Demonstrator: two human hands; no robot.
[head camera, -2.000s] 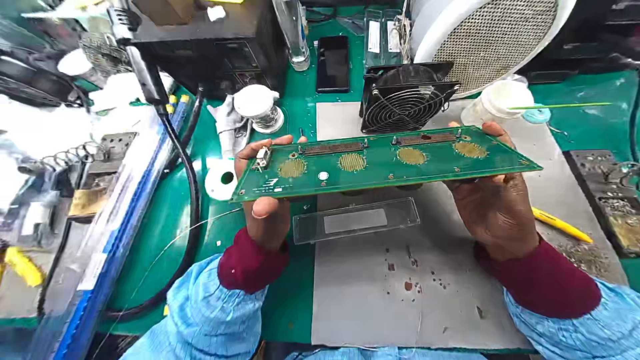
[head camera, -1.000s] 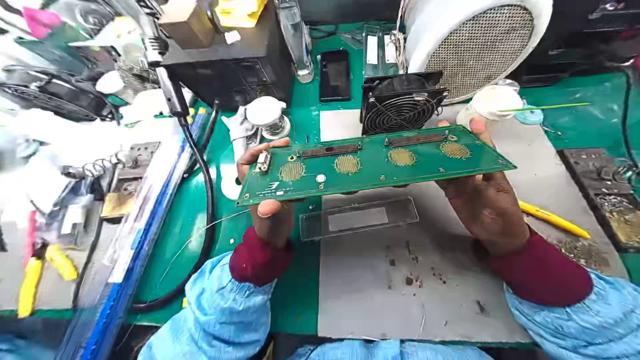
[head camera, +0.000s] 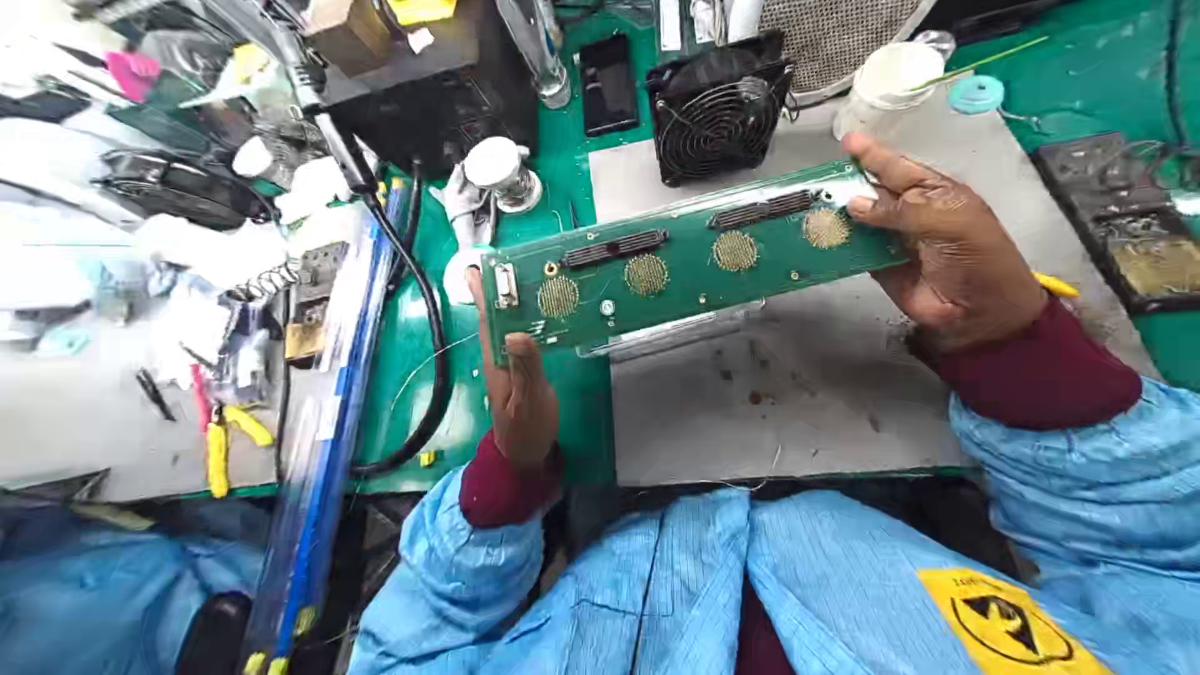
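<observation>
A long green printed circuit board (head camera: pixel 689 281) is held above the bench, tilted with its right end higher in view. It carries round clusters of pins, two dark slot connectors and a small white connector at the left end. My left hand (head camera: pixel 520 389) grips the left end, thumb on the near corner. My right hand (head camera: pixel 947 234) holds the right end, thumb and a finger over the edge. Partly hidden beneath the board is a clear plastic case (head camera: pixel 670 333), above a grey mat (head camera: pixel 750 412) with brown crumbs on it.
Behind the board stand a black fan (head camera: pixel 720 112), a phone (head camera: pixel 608 84) and a white tub (head camera: pixel 891 80). A solder spool (head camera: pixel 503 173) and a black cable (head camera: pixel 441 375) lie left. Yellow-handled pliers (head camera: pixel 220 450) are further left; a metal fixture (head camera: pixel 1125 216) is at right.
The board has turned so that its face shows more and its right end sits higher. Both hands still hold it. The view has tipped down, showing more of the blue smock.
</observation>
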